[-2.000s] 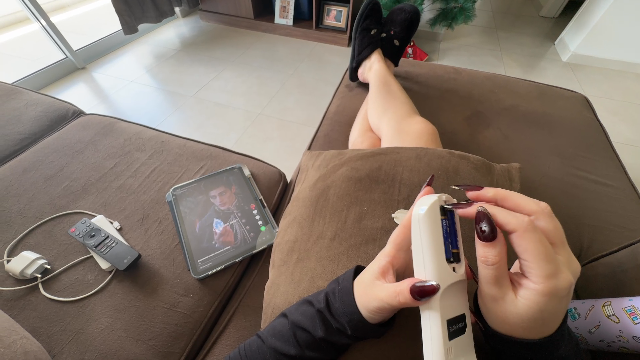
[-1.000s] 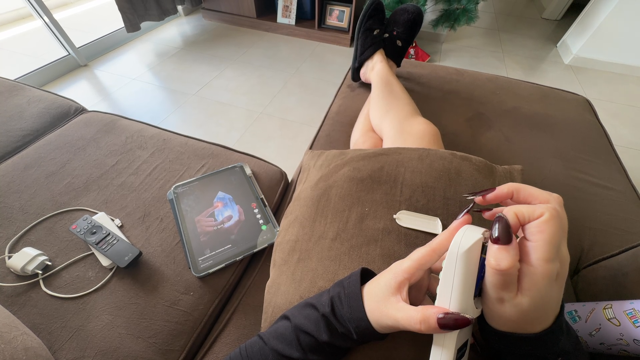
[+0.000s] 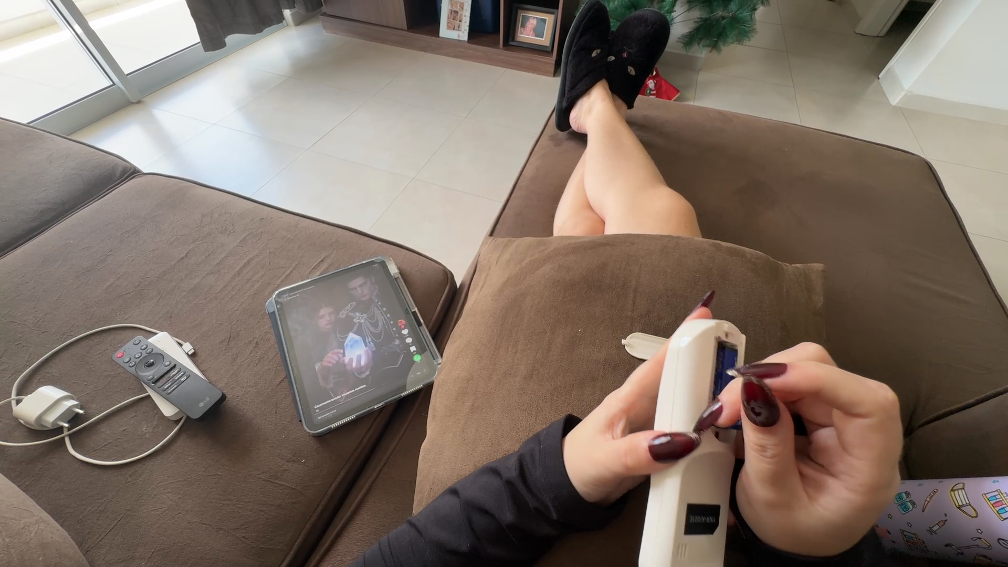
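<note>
My left hand (image 3: 630,441) grips a white remote control (image 3: 669,488) above the brown cushion (image 3: 535,331) on my lap, its back side with a dark label facing up. The battery compartment (image 3: 726,362) near its top end is uncovered, and something blue, apparently a battery, shows inside. My right hand (image 3: 819,449) is at the compartment's lower part, with thumb and index fingertips pinched at a blue battery partly hidden by the fingers. The white battery cover (image 3: 644,345) lies on the cushion just left of the remote, partly behind my left hand.
A tablet (image 3: 354,346) with a lit screen lies on the brown sofa (image 3: 197,236) at left. Beside it are a dark remote (image 3: 169,376) over a white object (image 3: 167,405), and a white charger (image 3: 47,407) with its cable. A patterned lilac item (image 3: 945,516) is at lower right.
The white remote has turned so its compartment shows again, as it did two seconds ago. My left hand has shifted toward the cover, now partly hidden. The tablet's picture has changed.
</note>
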